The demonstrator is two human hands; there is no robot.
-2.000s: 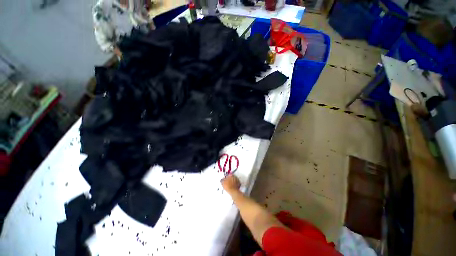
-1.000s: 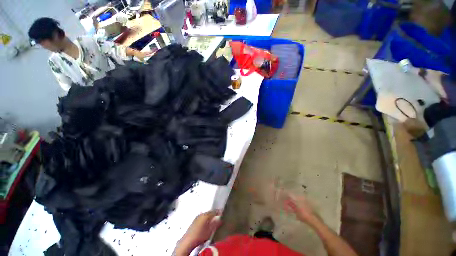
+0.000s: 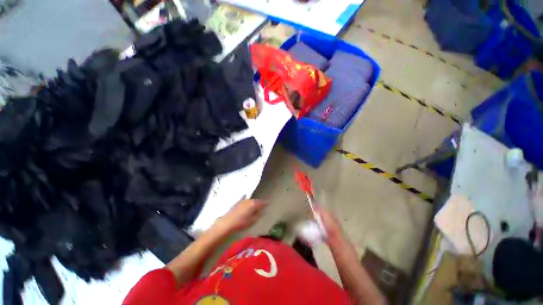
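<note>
A large heap of black fabric pieces (image 3: 137, 107) covers most of the white-topped table (image 3: 238, 186). One flat black piece (image 3: 237, 156) lies at its right side. My left hand (image 3: 246, 213) is beside the table's right edge, its fingers close together; no object is clear in it. My right hand (image 3: 326, 223), blurred, is over the floor side, shut on the scissors (image 3: 304, 183), red loops pointing away from me. A blurred white thing (image 3: 311, 232) is by this hand; I cannot tell what it is.
A blue bin (image 3: 309, 142) with grey-blue pieces and a red-orange bag (image 3: 292, 77) stands beside the table's far right corner. A small yellow-and-white item (image 3: 250, 108) sits near that corner. A cluttered bench (image 3: 485, 173) is at right, past yellow-black floor lines (image 3: 375, 169).
The view has turned, bringing the bin closer to the middle. The scissors, earlier on the table by a hand, are now in my right hand. The person across the table is out of view.
</note>
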